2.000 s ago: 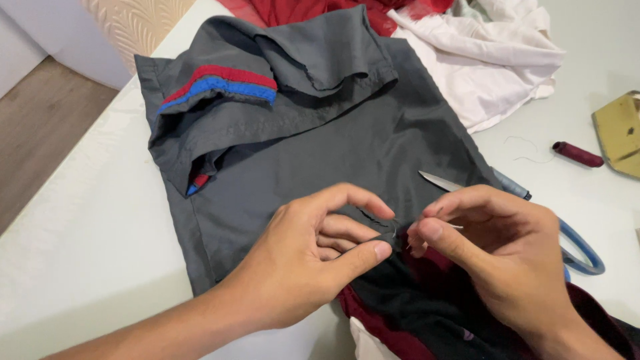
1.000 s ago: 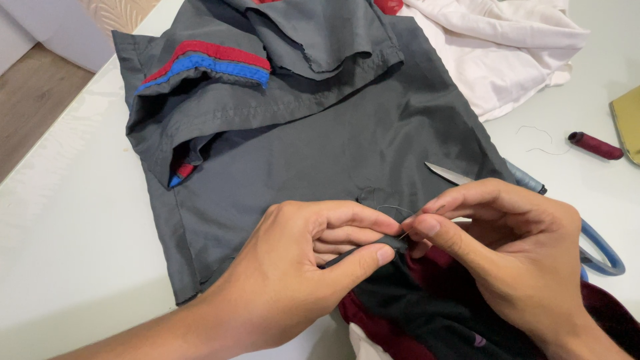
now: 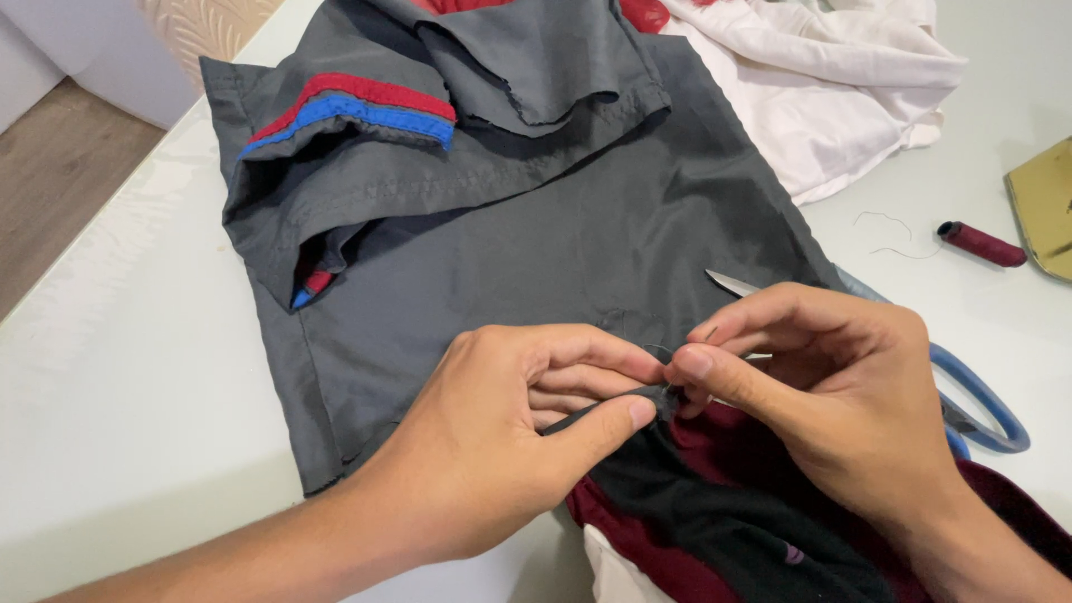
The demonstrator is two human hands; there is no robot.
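Note:
Dark grey fabric with red and blue trim lies spread over the white table. My left hand pinches a small folded bit of grey cloth between thumb and fingers. Close on its right, my right hand holds a thin sewing needle between thumb and forefinger, and a fine thread loops by the fingertips. Partly under the right hand lie scissors with blue handles, their blade tip on the grey fabric. A black and dark red garment is bunched below the hands.
A dark red thread spool lies at the right with a loose thread beside it, near a yellowish flat object. White cloth is heaped at the upper right, beside red material. The table's edge runs along the left.
The hands stay close together at the pinched grey cloth, the right fingers shifting slightly around the needle. The view has moved somewhat.

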